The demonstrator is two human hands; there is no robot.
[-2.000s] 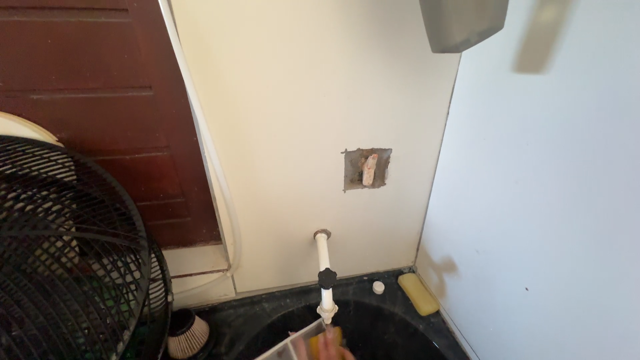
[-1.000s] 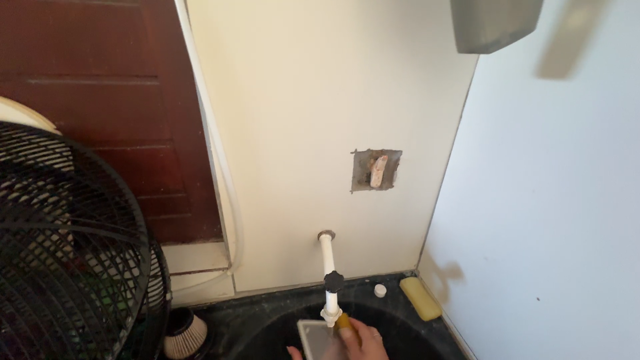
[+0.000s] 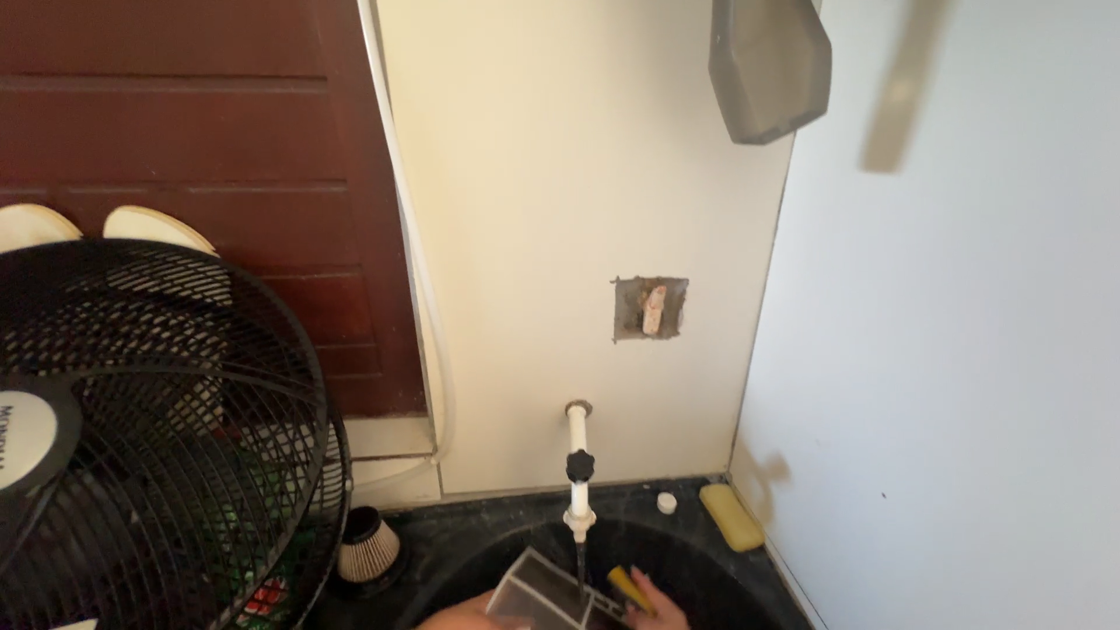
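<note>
My left hand (image 3: 468, 615), partly cut off by the lower edge, holds a clear plastic container (image 3: 535, 595) with ribs or dividers over the dark sink basin. Water runs from the white plastic faucet (image 3: 579, 499) with a black knob onto or beside the container. My right hand (image 3: 658, 610) grips a yellow-handled tool (image 3: 630, 588), perhaps a brush, at the container's right side; its working end is not clear.
A yellow sponge or soap bar (image 3: 732, 518) and a white cap (image 3: 667, 502) lie on the dark counter (image 3: 507, 507). A pleated filter (image 3: 367, 547) stands at the left beside a large black fan (image 3: 175, 420). A grey translucent object (image 3: 768, 70) hangs top right.
The container has moved left of the faucet and now tilts. Water is plainly visible beneath the spout. The right hand with the yellow handle is farther right of the faucet.
</note>
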